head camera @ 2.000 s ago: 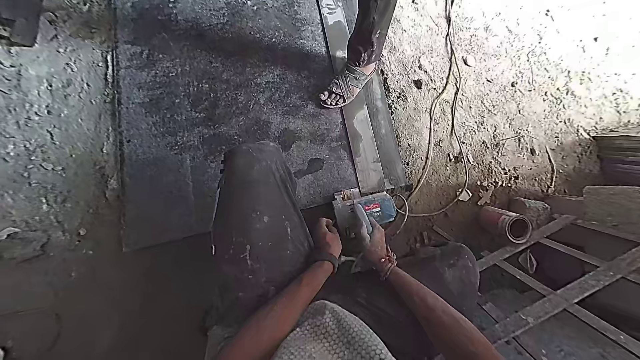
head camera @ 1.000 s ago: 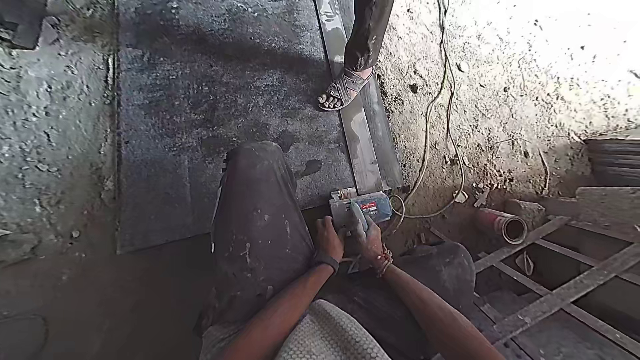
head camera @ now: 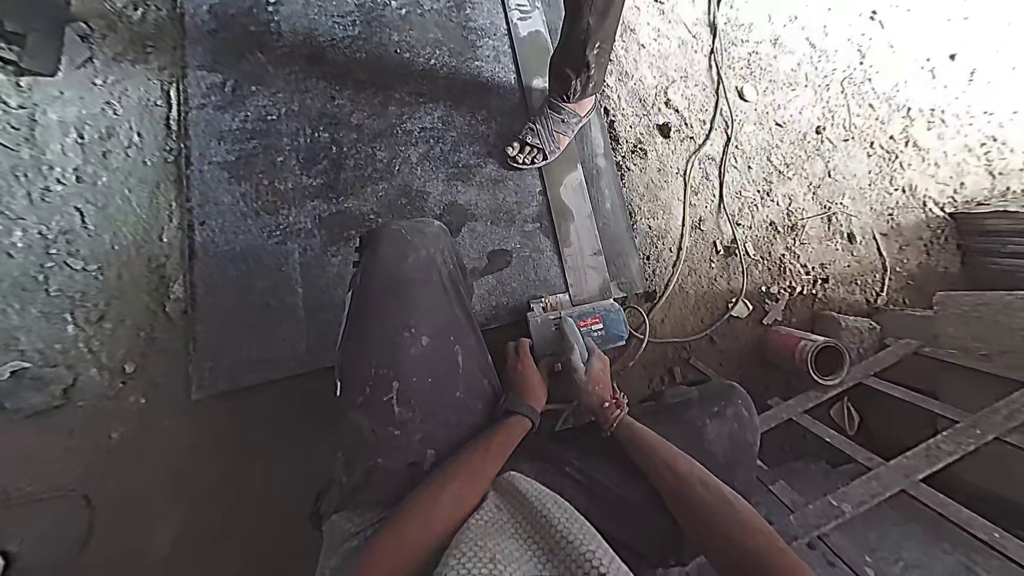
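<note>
My right hand (head camera: 590, 376) is closed around the handle of a blue and grey handheld power cutter (head camera: 610, 326). Its blade is not visible. My left hand (head camera: 526, 372) is curled beside the cutter's near left corner; whether it grips the metal base is unclear. The cutter sits at the near end of a long, flat, pale strip (head camera: 580, 232), by the near right edge of a large dark slab (head camera: 384, 152). A second grey strip (head camera: 620, 232) lies along the first one's right side.
Another person's sandalled foot (head camera: 552, 136) stands on the pale strip. A looped cable (head camera: 686, 232) runs over the rough ground on the right. A reddish cylindrical container (head camera: 792, 352) lies near a metal bar frame (head camera: 896, 476). My raised knee (head camera: 412, 320) is left of my hands.
</note>
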